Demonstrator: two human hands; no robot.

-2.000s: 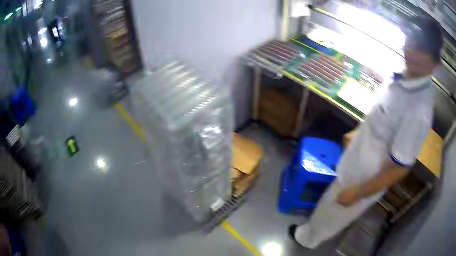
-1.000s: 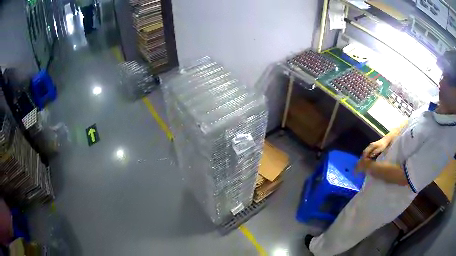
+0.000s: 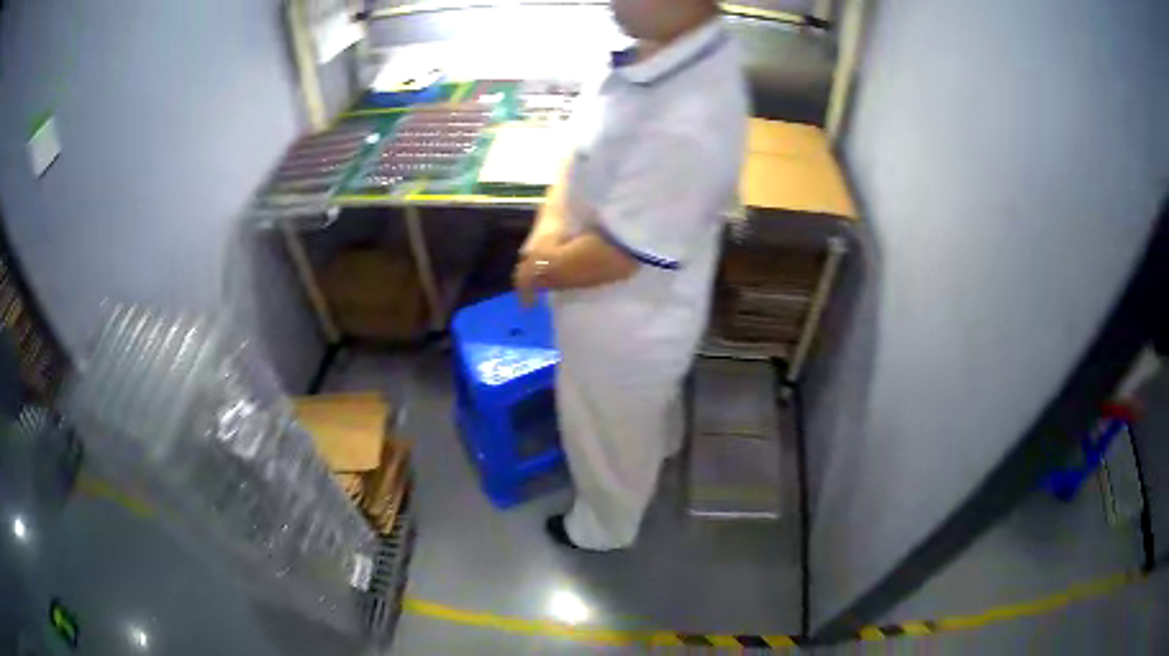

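Note:
Neither of my hands is in the picture. A person (image 3: 647, 256) in a white short-sleeved shirt and pale trousers stands in the booth, hands together at the waist. Beside the person is a blue plastic stool (image 3: 506, 372). Behind is a bench with a green mat (image 3: 468, 92). On it lie trays of small dark parts, one at the left end (image 3: 321, 160) and one beside it (image 3: 433, 139), and a bright cream sheet (image 3: 523, 154). The parts are too blurred to tell apart.
A tall stack of clear blister trays (image 3: 218, 449) stands at the lower left, with cardboard (image 3: 344, 429) behind it. A carton-brown sheet (image 3: 795, 167) lies on the right-hand stand. Grey partitions (image 3: 961, 192) flank the booth. Yellow-black tape (image 3: 744, 638) crosses the floor.
The view has swung right. The tray stack, bench, stool and person now sit further left, and the right partition has come into view. The person's hands are held together at the waist.

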